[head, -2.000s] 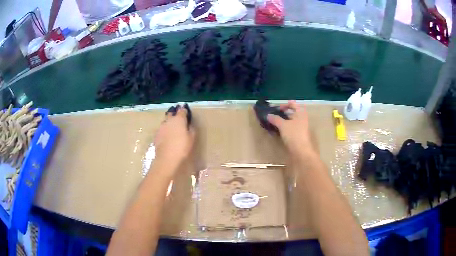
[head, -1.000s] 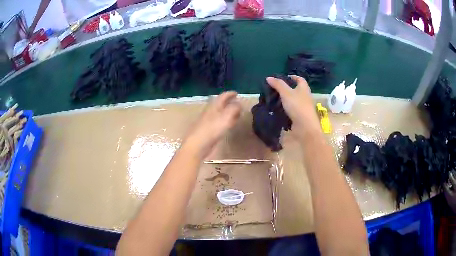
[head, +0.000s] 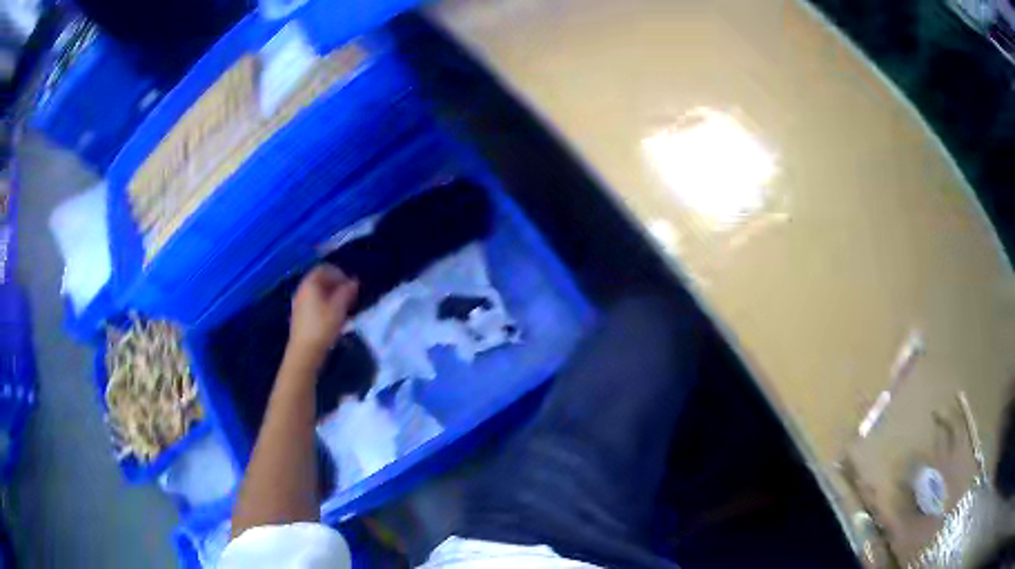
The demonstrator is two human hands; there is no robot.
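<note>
My left hand is over the blue bin, with its fingertips at the edge of a row of black parts. The fingers are bent together and blurred, so I cannot tell whether they hold a part. More black parts lie at the left side of the bin and on the crumpled white liner. A blurred, skin-toned shape is cut off at the lower right edge beside something dark. It may be my right hand, but what it holds cannot be made out.
The curved bench is at the right, with the cardboard pad and white dish at its lower right. Another blue bin with rows of tan parts lies beyond. Loose tan parts fill a container at the left.
The view has swung left and down from the bench to the bins. My left hand has moved from above the bench into the blue bin. The black part in my right hand is no longer clearly visible.
</note>
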